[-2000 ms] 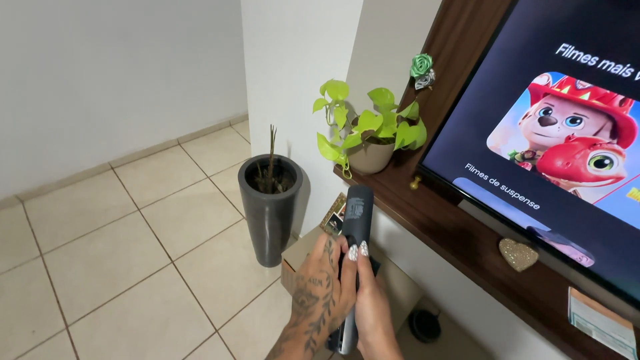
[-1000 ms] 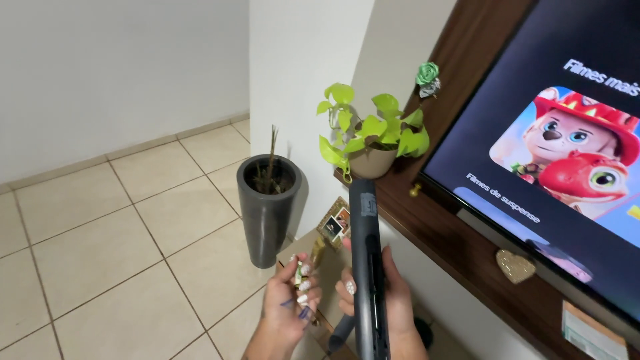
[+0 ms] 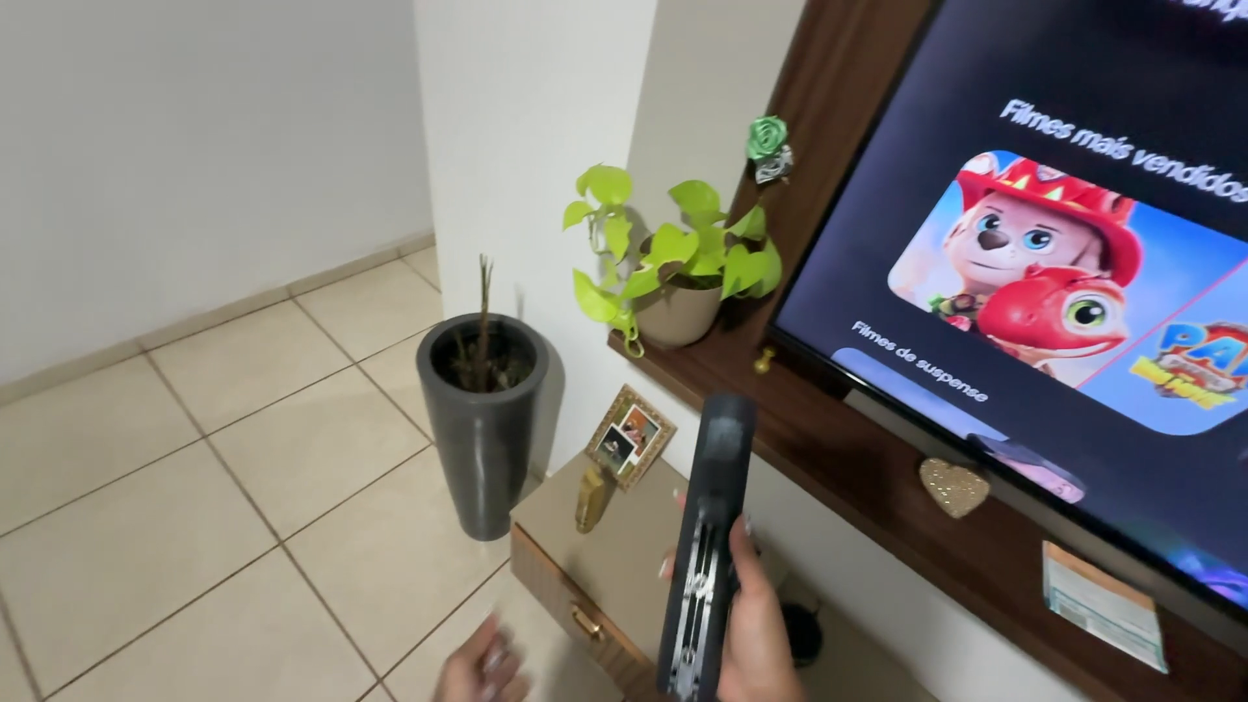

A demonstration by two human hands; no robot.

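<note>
A black remote control is held upright in my right hand, with its back towards me. The long battery compartment is uncovered, and metal parts show inside it. My fingers wrap round the remote from behind and the thumb side lies along its right edge. My left hand is apart from the remote, low in the view, over the floor and left of the drawer cabinet. Its fingers are curled and blurred; whether anything is in them cannot be told.
A drawer cabinet bears a photo frame and a small gold ornament. Left of it stands a tall grey planter. The dark wooden shelf holds a potted plant, a glittery heart and a television.
Two seconds ago both hands were together on the remote. My left hand has come away from it and moved down and left. The battery compartment now shows uncovered.
</note>
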